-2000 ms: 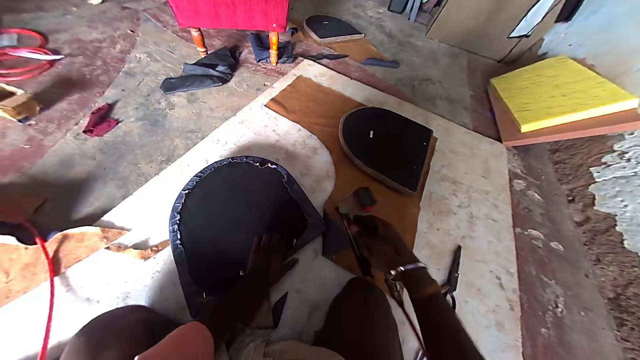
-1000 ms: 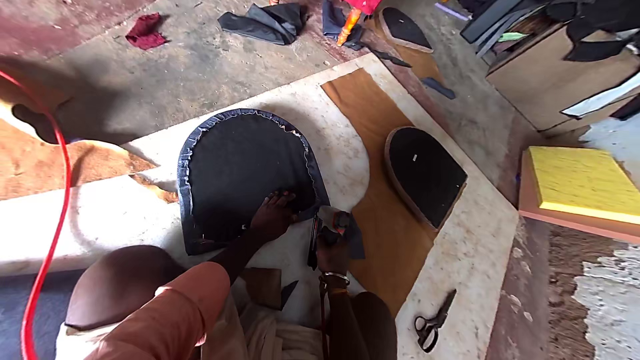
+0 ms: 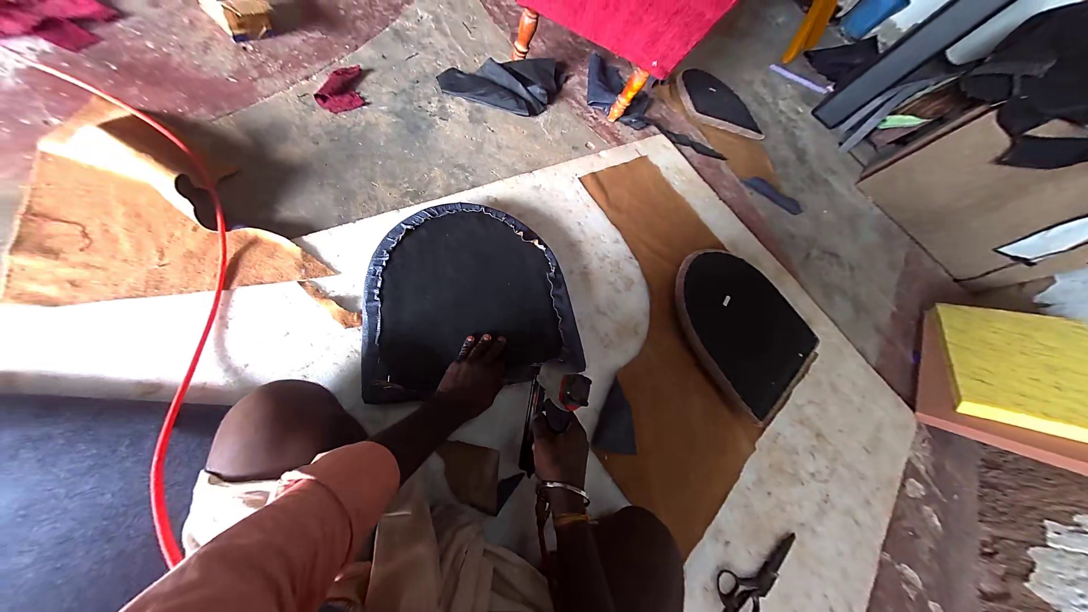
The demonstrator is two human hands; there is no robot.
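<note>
A seat pad (image 3: 463,289) lies underside up on a pale board, its dark blue cover folded over the rim around a black backing. My left hand (image 3: 474,374) rests on the lower part of the backing, fingers apart. In my right hand (image 3: 559,446) is a pneumatic staple gun (image 3: 571,393), its nose at the pad's lower right corner. A dark fabric scrap (image 3: 616,421) lies right of the gun. Further right, another black-backed pad (image 3: 744,327) sits on brown fabric (image 3: 671,459).
Scissors (image 3: 756,578) lie at the lower right of the board (image 3: 816,501). A red air hose (image 3: 219,255) curves down the left, over brown material (image 3: 127,212). A red-covered chair (image 3: 629,25) stands behind. Yellow foam (image 3: 1020,365) is at the right.
Between the last two frames, the staple gun's nose has come to the pad's lower right corner. My left hand remains on the pad. The view has shifted.
</note>
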